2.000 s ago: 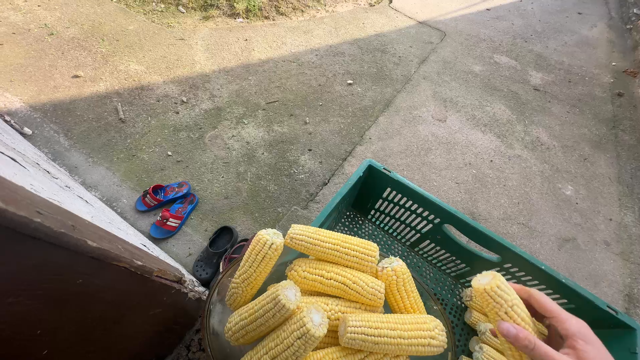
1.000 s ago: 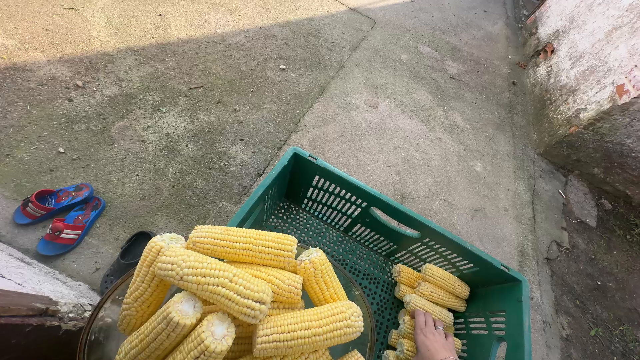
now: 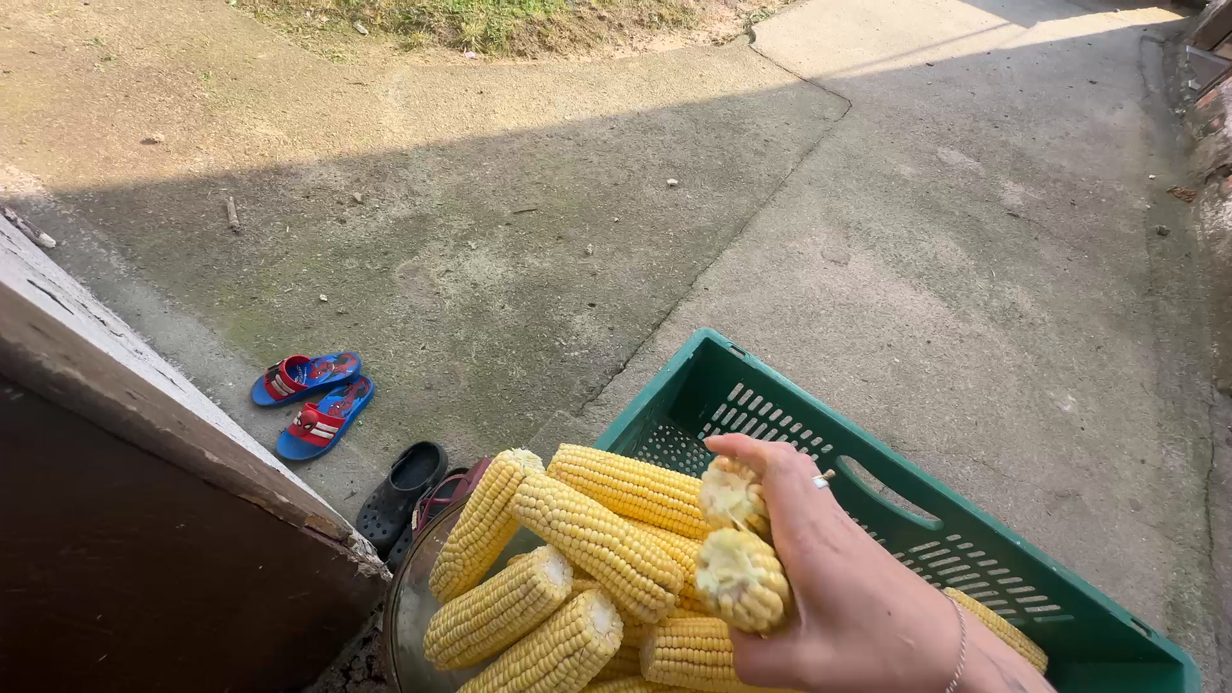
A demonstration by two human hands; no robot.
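My right hand (image 3: pixel 833 577) is closed around two husked corn cobs (image 3: pixel 741 577), their cut ends toward the left, over the right side of a heap of corn cobs (image 3: pixel 597 544). That heap fills a round bowl (image 3: pixel 409 616) with a clear-looking rim. Behind and right of the bowl is a green plastic crate (image 3: pixel 1088 597) with slotted walls; one more cob (image 3: pixel 996 626) shows inside it beside my wrist. My forearm hides much of the crate. My left hand is out of view.
Blue and red slide sandals (image 3: pixel 313 404) lie on the concrete at left. A dark clog (image 3: pixel 399 491) and a maroon sandal (image 3: pixel 452 491) stand against the bowl's far side. A brown door or panel (image 3: pixel 144 539) edges the lower left; a rough wall (image 3: pixel 1215 144) runs along the right.
My right hand has moved left from the cobs in the crate to above the heap, now with two cobs in it. The view has swung back left.
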